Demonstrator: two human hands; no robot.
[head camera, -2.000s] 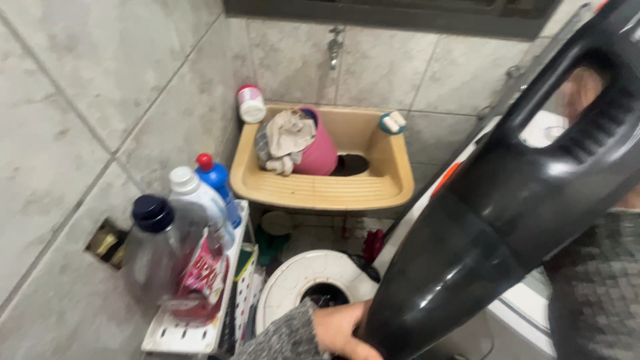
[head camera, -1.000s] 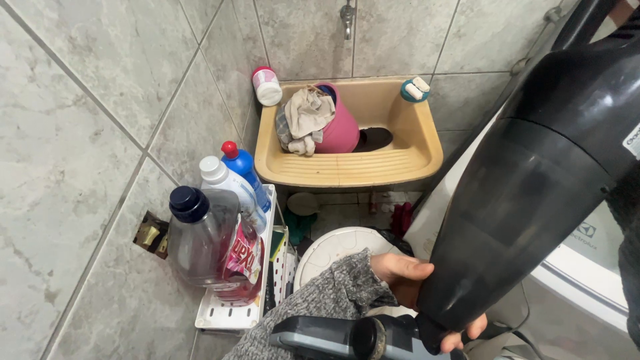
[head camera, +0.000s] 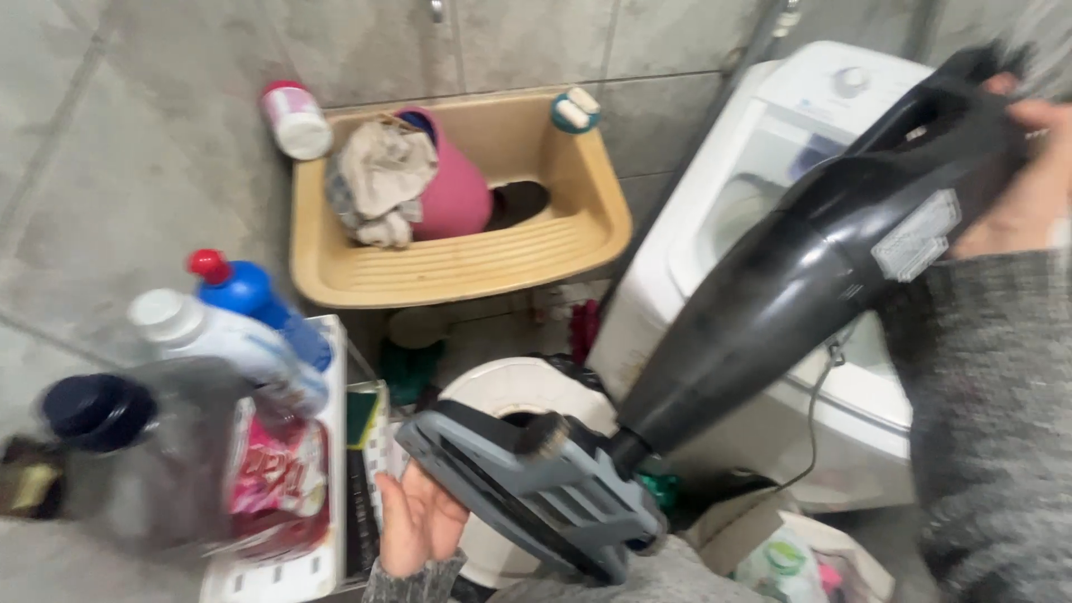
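A black upright vacuum cleaner (head camera: 754, 310) slants across the right half, its grey floor head (head camera: 536, 494) at the lower end with the underside showing. My right hand (head camera: 1022, 180) is closed around the handle end at the upper right, partly cut by the frame edge. My left hand (head camera: 423, 515), palm up with fingers apart, lies at the left edge of the floor head; whether its fingertips bear on it cannot be told. Below the floor head is a round white lid or bin top (head camera: 494, 385) with a dark opening.
A beige laundry sink (head camera: 452, 280) holds a pink bucket (head camera: 456, 188) with cloths. A white washing machine (head camera: 653, 293) stands right. Several bottles, one blue (head camera: 239, 289), crowd a white shelf (head camera: 335, 352) at left. A bag (head camera: 837, 544) is at lower right.
The vacuum has tilted so that its floor head shows its underside. My left hand has gone from the lower end of the body to beside the floor head. My right hand has come into view at the handle.
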